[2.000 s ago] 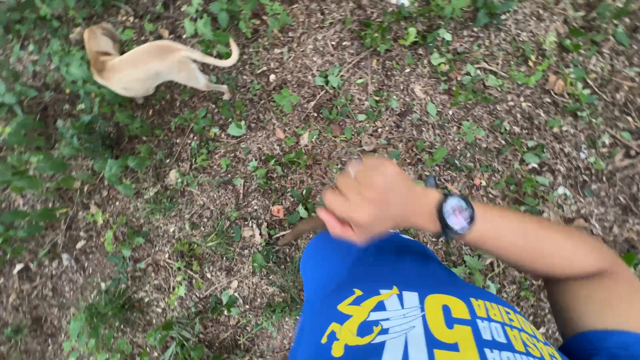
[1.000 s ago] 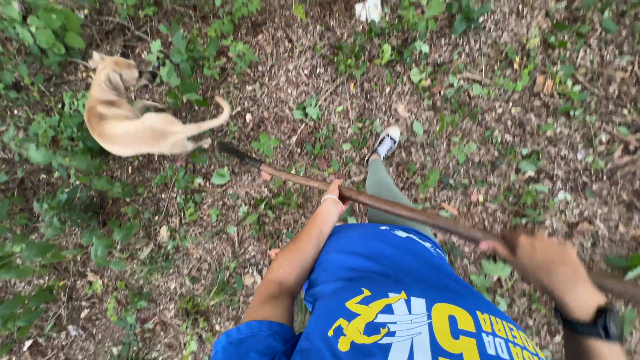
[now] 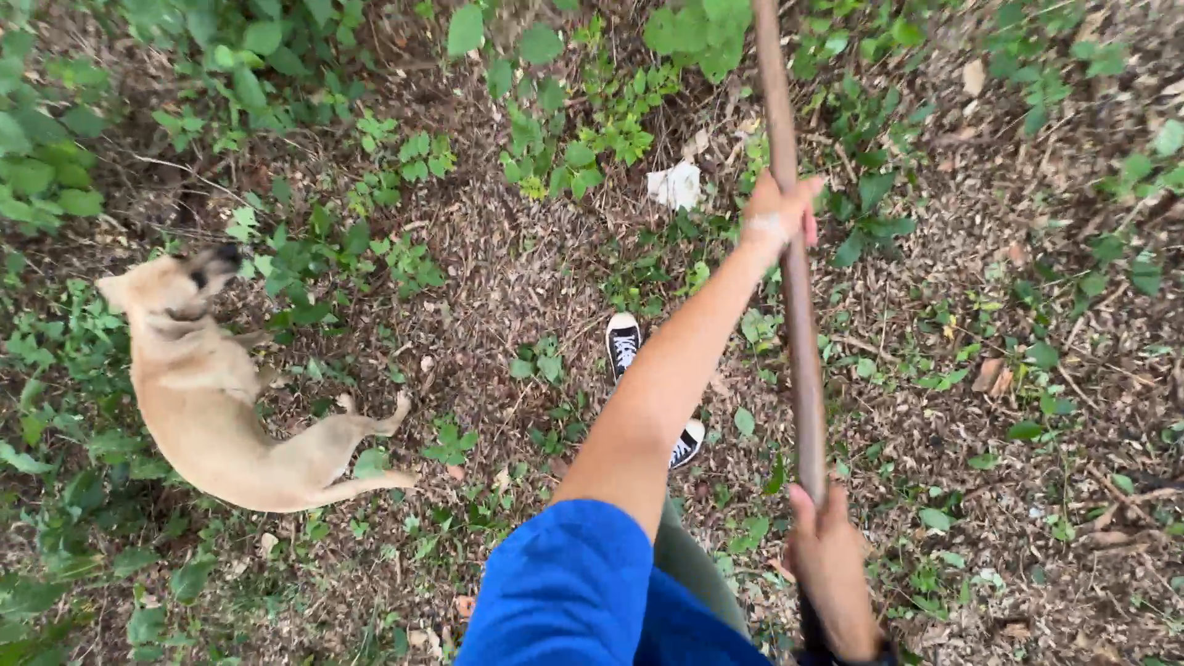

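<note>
A long wooden pole (image 3: 803,351) runs almost upright through the right half of the view, its upper end beyond the top edge. My left hand (image 3: 779,215) grips it high up, arm stretched forward from a blue sleeve. Lower down, my right hand (image 3: 832,564) is closed around the pole near its lower part, with a dark band at the wrist. Below that hand a dark section of the pole shows, partly hidden by hand and wrist.
A tan dog (image 3: 213,407) with a dark muzzle and a collar is at the left. Black-and-white sneakers (image 3: 624,344) stand on leaf litter. A crumpled white scrap (image 3: 675,186) lies ahead, among low green plants (image 3: 606,120). Dry twigs (image 3: 1124,504) lie at the right.
The pole has swung from a slanting position across the body to nearly upright in view. My left hand has moved up and right with it. The dog has turned its head.
</note>
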